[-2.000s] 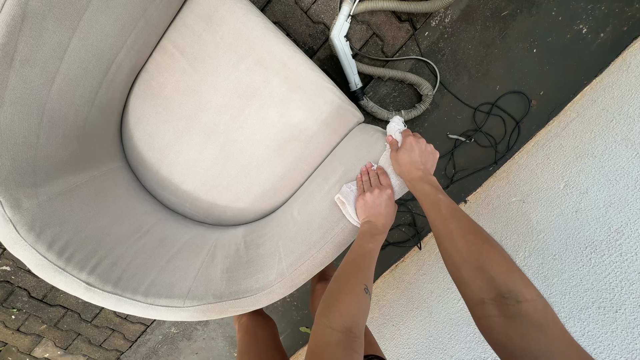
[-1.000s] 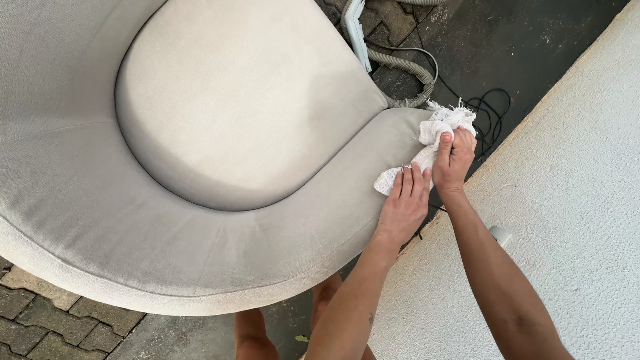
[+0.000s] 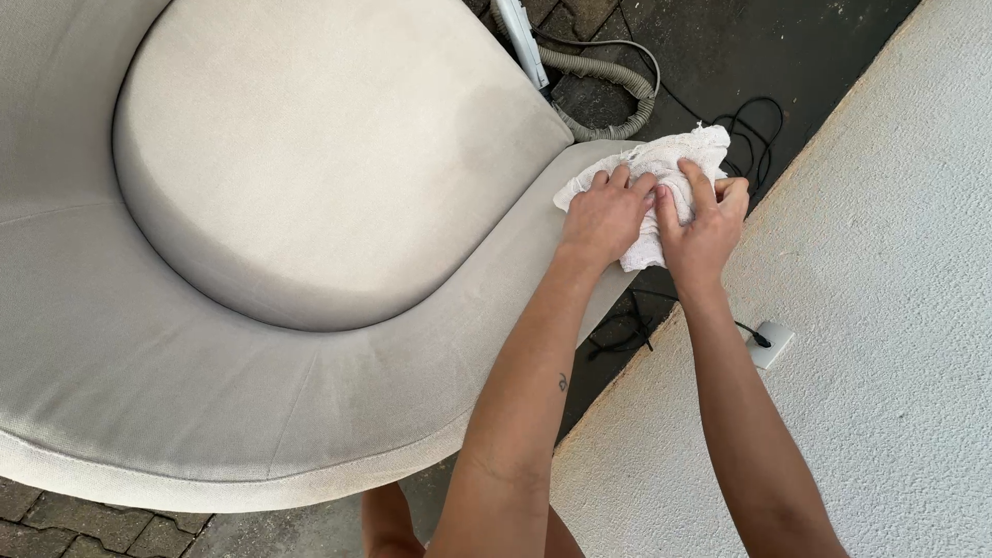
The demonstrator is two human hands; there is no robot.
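A white cloth (image 3: 659,167) lies bunched over the front end of the right arm of a light grey upholstered armchair (image 3: 496,256). My left hand (image 3: 608,213) presses on the cloth's left part, its fingers bent into the fabric. Close beside it, my right hand (image 3: 704,225) grips the cloth's right side between thumb and fingers. The fingertips of both hands almost meet. On the chair, the rounded seat cushion (image 3: 333,155) shows a darker patch near its front right corner.
A corrugated hose (image 3: 620,74) with a light plastic handle (image 3: 523,43) lies on the ground beyond the chair. Black cable (image 3: 763,136) is coiled near a white textured wall (image 3: 876,256), where a plug sits in an outlet (image 3: 769,345). Paving stones (image 3: 93,519) show at lower left.
The cloth, earlier bunched and partly lifted in my right hand, is now spread wider over the arm's end. My two hands have come closer together on it.
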